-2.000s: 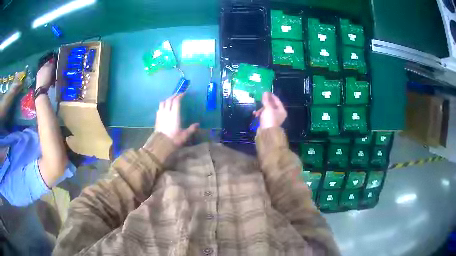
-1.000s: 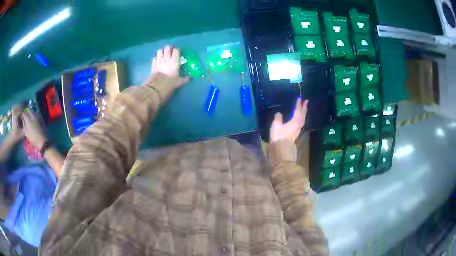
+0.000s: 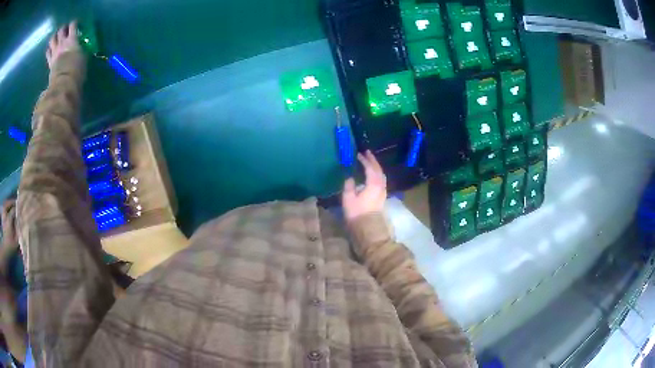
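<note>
My left hand is at the far upper left, with its fingers at the edge of a green circuit board. A blue cylinder trails from that board on a thin wire. A second board lies on the mat, with its blue cylinder beside the black tray's left edge. A third board lies on the tray, its wired blue cylinder below it. My right hand is open and empty just below these cylinders, thumb and fingers apart.
The black tray holds several green boards on its right side. A lower tray of boards is beyond the bench edge. An open carton of blue cylinders stands at the left, near my left sleeve. Another blue cylinder lies farther left.
My left hand has moved a board and its cylinder far to the upper left. My right hand has let go of the cylinder at the tray and moved left. The view has shifted.
</note>
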